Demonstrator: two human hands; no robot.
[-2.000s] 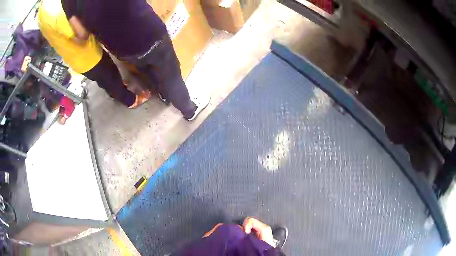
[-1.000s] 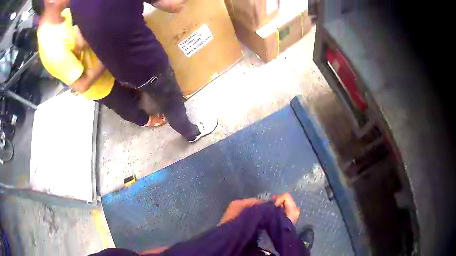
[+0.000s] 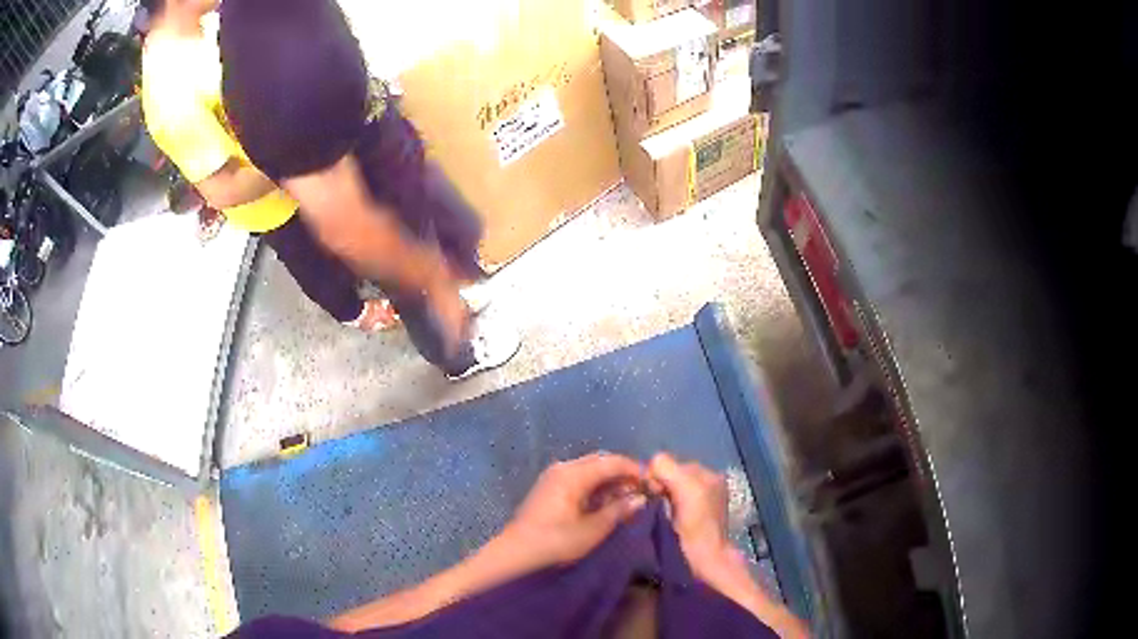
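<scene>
My left hand [image 3: 577, 502] and my right hand [image 3: 694, 499] meet at the lower middle of the view. Both pinch the bunched edge of a dark purple shirt [image 3: 568, 597] and hold it up in front of me. The fingers of the two hands touch or nearly touch at the cloth. The exact grip of each fingertip is blurred. Below the hands is the blue-grey textured dock plate [image 3: 399, 487].
A white-decked platform cart [image 3: 150, 337] stands at left. Two people, one in a yellow shirt [image 3: 187, 112] and one in dark clothes [image 3: 293, 87], stand beside a large cardboard carton [image 3: 537, 162]. Smaller boxes [image 3: 699, 162] are behind. The truck's rear [image 3: 861, 250] is at right.
Both hands are now visible and raised with the shirt edge between them. The view has shifted, showing more boxes. The person in dark clothes has lowered an arm.
</scene>
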